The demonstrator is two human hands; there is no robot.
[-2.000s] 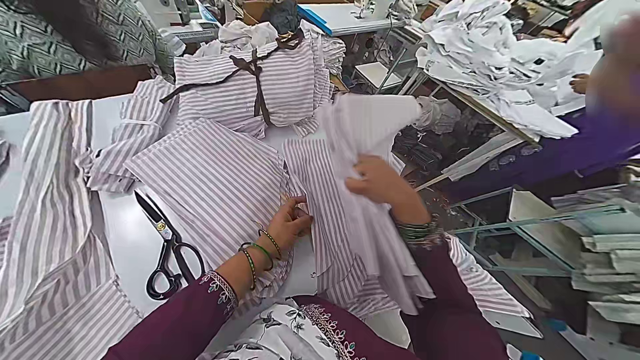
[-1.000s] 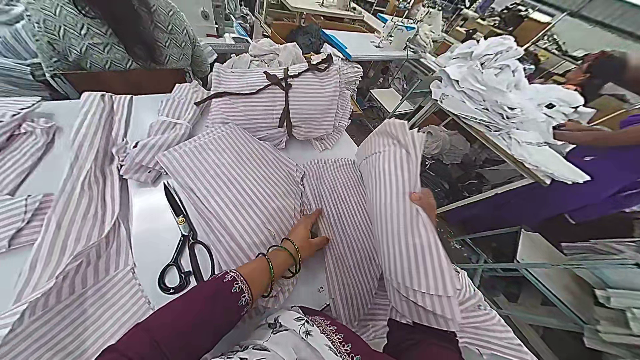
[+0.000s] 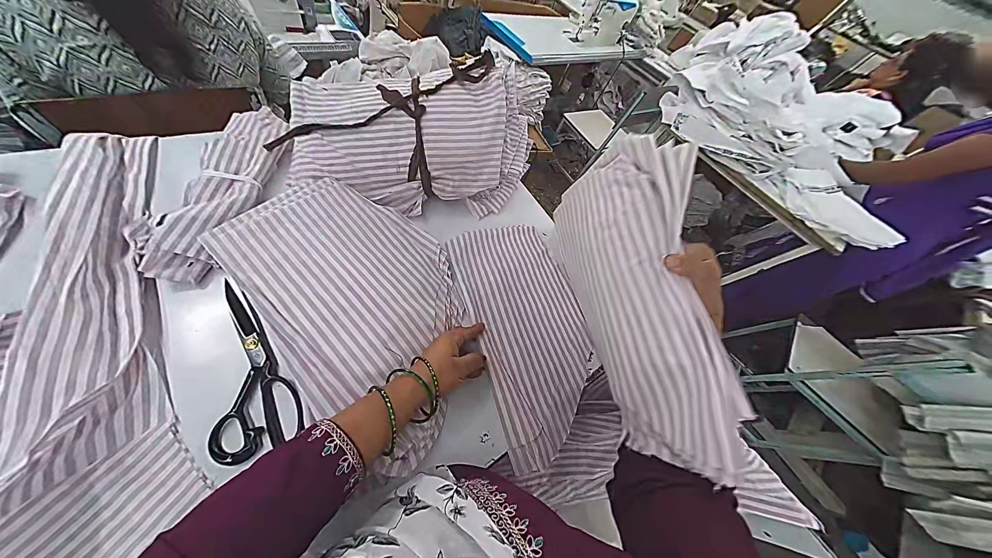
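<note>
My right hand grips the right edge of a raised stack of striped fabric pieces; part of that hand is hidden behind the cloth. My left hand touches the left edge of another striped stack lying flat on the white table. Whether its fingers pinch the cloth cannot be told. Left of it spreads a wider pile of striped pieces. Black-handled fabric scissors lie beside that pile, blades pointing away from me.
A striped bundle tied with dark cloth strips sits at the back. A smaller tied roll and long striped pieces lie left. White garments heap on a table at right, where a person in purple reaches. Another person sits at upper left.
Two seconds ago the cloth in my right hand was blurred and bunched; now it stands raised and spread, with the hand at its right edge. My left hand stays at the flat stack's edge.
</note>
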